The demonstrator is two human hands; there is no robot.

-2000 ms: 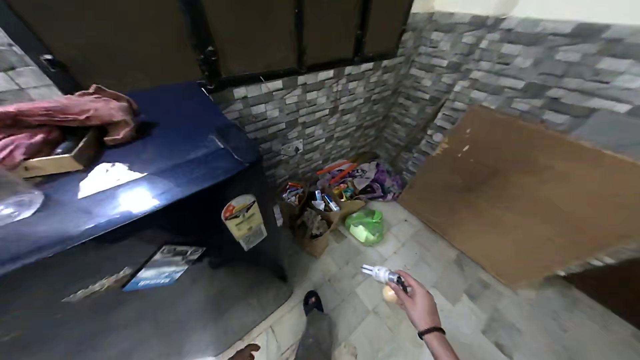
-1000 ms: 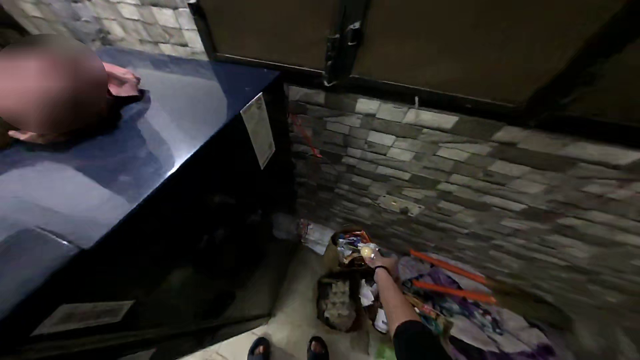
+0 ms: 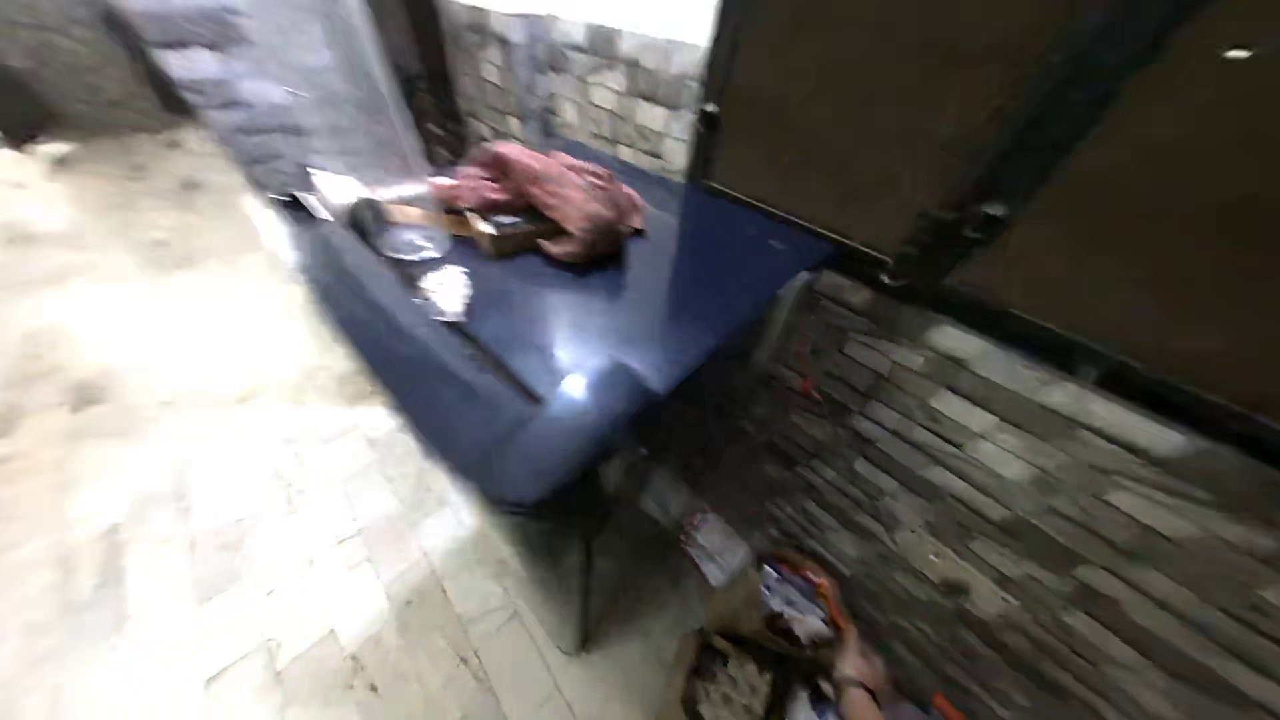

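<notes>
My right hand (image 3: 855, 660), with a dark band at the wrist, is low in the head view. Its fingers are at the orange rim of a round container (image 3: 800, 600) filled with small items. Blur hides whether the fingers grip the rim or anything else. Just left of and below it stands an open cardboard box (image 3: 730, 685) with pale, lumpy contents. My left hand is out of view.
A dark blue table or cabinet top (image 3: 680, 290) bears a pink cloth (image 3: 560, 195), a small carton (image 3: 505, 235) and crumpled foil or plastic (image 3: 445, 290). A stone-patterned wall (image 3: 980, 480) rises behind the containers. Pale floor tiles (image 3: 330, 560) lie at left.
Two seconds ago my right hand held a small clear and white object over the floor; it then reached down to the containers by the wall. The view has swung left.
</notes>
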